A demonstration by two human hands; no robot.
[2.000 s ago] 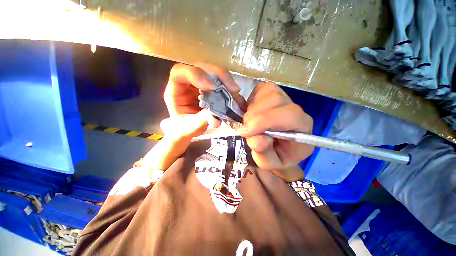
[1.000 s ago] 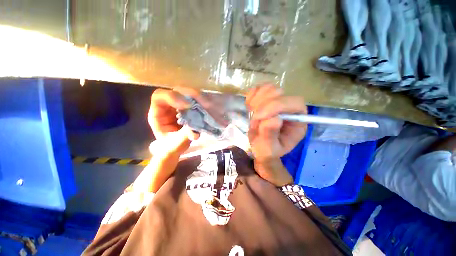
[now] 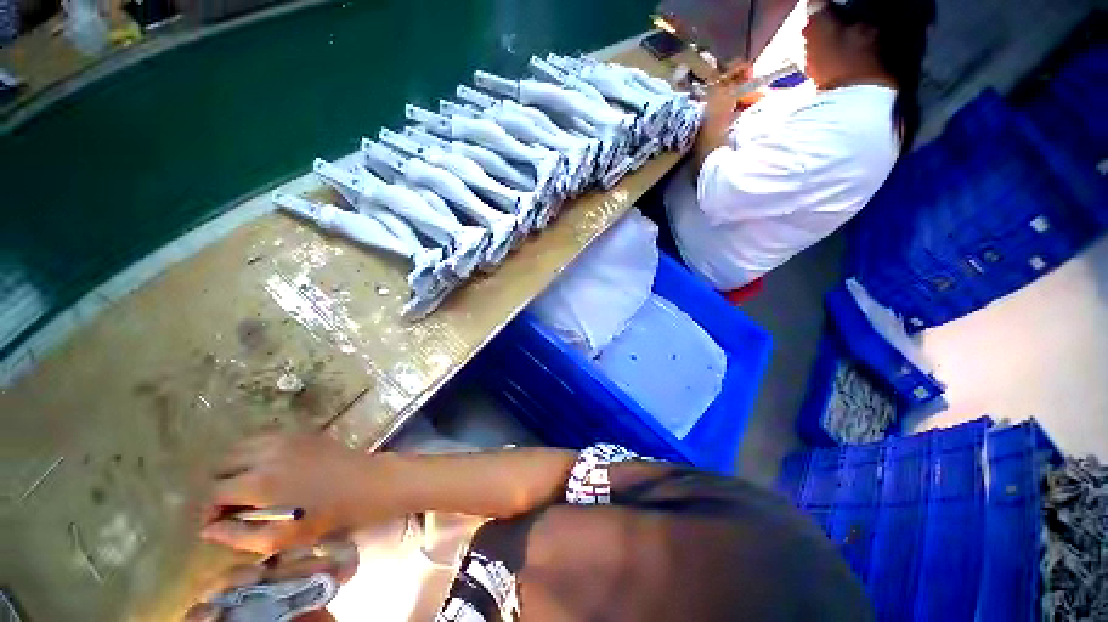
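Observation:
My right hand is at the lower left, blurred, its fingers closed round a slim pen-like tool that shows only as a short length with a dark end. Just below it, at the bottom edge, my left hand is partly in view, cut off and blurred. It holds a grey foot or sole of a moulded figure leg. The rest of that leg is hidden. The tool's working tip cannot be made out.
A row of moulded legs lies on the tan bench, beside a green conveyor belt. Thin offcuts lie on the bench. A large blue bin stands beside it. A person in a white shirt works further along. More blue bins are at the right.
The camera view has swung right, so the leg row, belt, other person and bins now show. My hands appear at the lower left instead of the centre, still holding the foot and tool.

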